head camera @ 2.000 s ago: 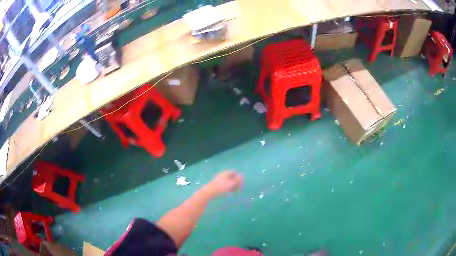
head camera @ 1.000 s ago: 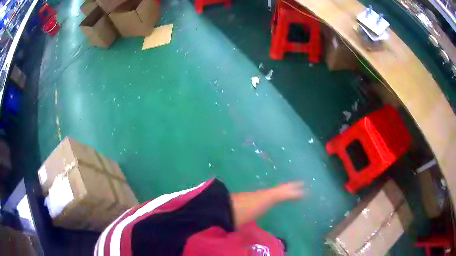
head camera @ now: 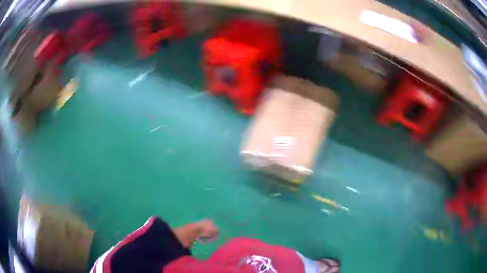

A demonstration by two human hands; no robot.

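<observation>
The view is blurred by motion. My left hand point(head camera: 207, 229) is at the lower middle, below a dark sleeve with a red and white edge. Its fingers look curled in and nothing shows in it. My right hand is not in view. A brown carton point(head camera: 291, 130) lies on the green floor ahead, apart from my left hand. Its near end is taped and a pale label shows on it. My red shirt point(head camera: 235, 256) with a white print fills the bottom middle.
Red stools point(head camera: 243, 58) stand behind the carton, and another point(head camera: 415, 109) is under the bench at the right. The cardboard-covered bench point(head camera: 320, 13) curves across the top. Another carton point(head camera: 61, 234) is at the lower left. A sandalled foot point(head camera: 328, 264) shows at the bottom.
The view has swung right, bringing the carton from the lower right to the centre. My left hand is lower and further left in view, its fingers now more curled.
</observation>
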